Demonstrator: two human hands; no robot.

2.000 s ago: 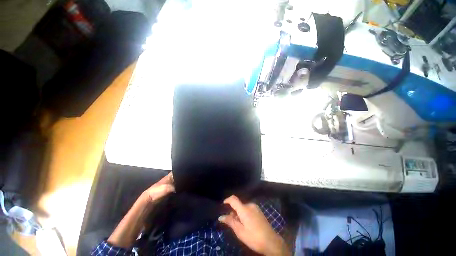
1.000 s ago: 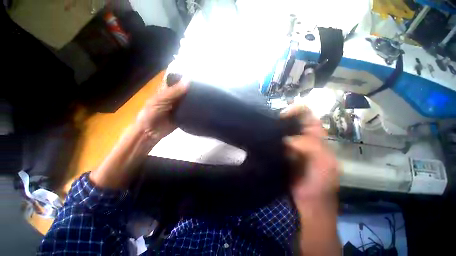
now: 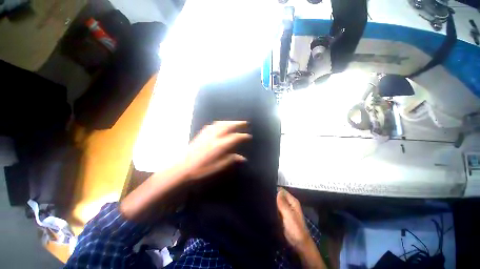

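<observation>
The dark fabric piece [image 3: 258,152] lies as a wide strip on the white table, its upper right edge at the needle area, and hangs over the table's front edge towards my lap. My left hand [image 3: 218,149] lies on top of the fabric, fingers spread and slightly blurred. My right hand [image 3: 295,220] is at the fabric's right edge, just below the table's front edge; its fingertips are partly hidden against the cloth. The presser foot and needle [image 3: 279,86] are at the fabric's upper right edge, washed out by glare.
The sewing machine head [image 3: 379,42] with a black strap [image 3: 347,31] stands right. A pale ring-shaped clump [image 3: 360,116] sits under its arm. Dark garments [image 3: 118,79] lie left beside orange-brown wood [image 3: 108,157]. White scraps [image 3: 52,223] are lower left, a pale bin [image 3: 395,236] lower right.
The fabric, held up and folded between both hands a second ago, now lies flat by the needle. My left hand moved right onto it; my right hand moved down and left. The view shifted closer.
</observation>
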